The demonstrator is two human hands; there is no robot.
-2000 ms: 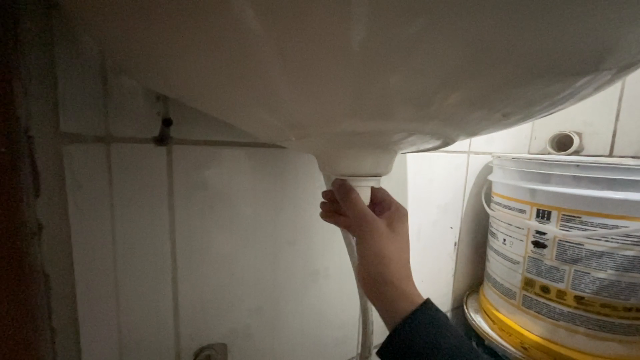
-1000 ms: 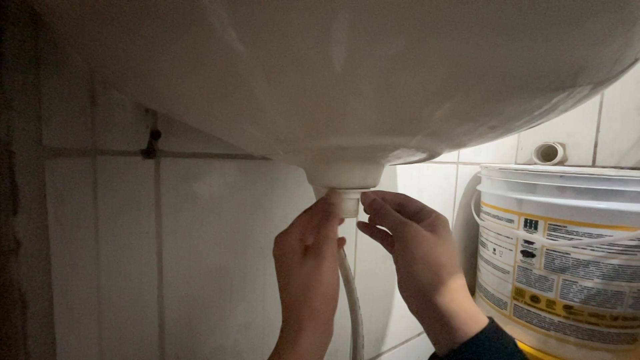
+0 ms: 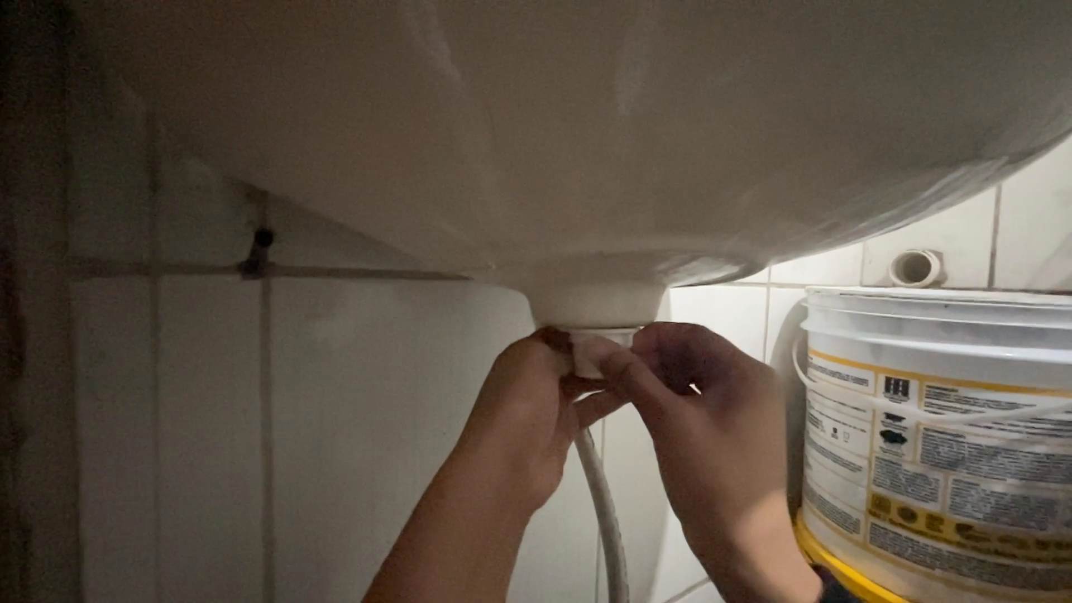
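Observation:
Overhead spreads the underside of a pale ceramic basin point(image 3: 586, 167), which narrows to a neck at the bottom centre. A white plastic drain fitting point(image 3: 596, 352) sits directly under the neck. My left hand point(image 3: 528, 410) grips the fitting from the left, its fingertips partly behind it. On the right side, my right hand point(image 3: 712, 419) pinches the same fitting between thumb and fingers. A light-coloured hose point(image 3: 605, 511) hangs below and curves down between my wrists; its upper end is hidden by the hands.
To the right stands a white plastic bucket point(image 3: 938, 327) with printed labels and a yellow base. Above it a short pipe stub point(image 3: 915, 268) projects from the tiled wall point(image 3: 377, 435). A small dark fixture point(image 3: 258, 249) is on the wall at left.
Two seconds ago only my right hand was at the fitting; my left hand has since come in on its left side. My right fingers, slightly apart a second ago, now close around the fitting.

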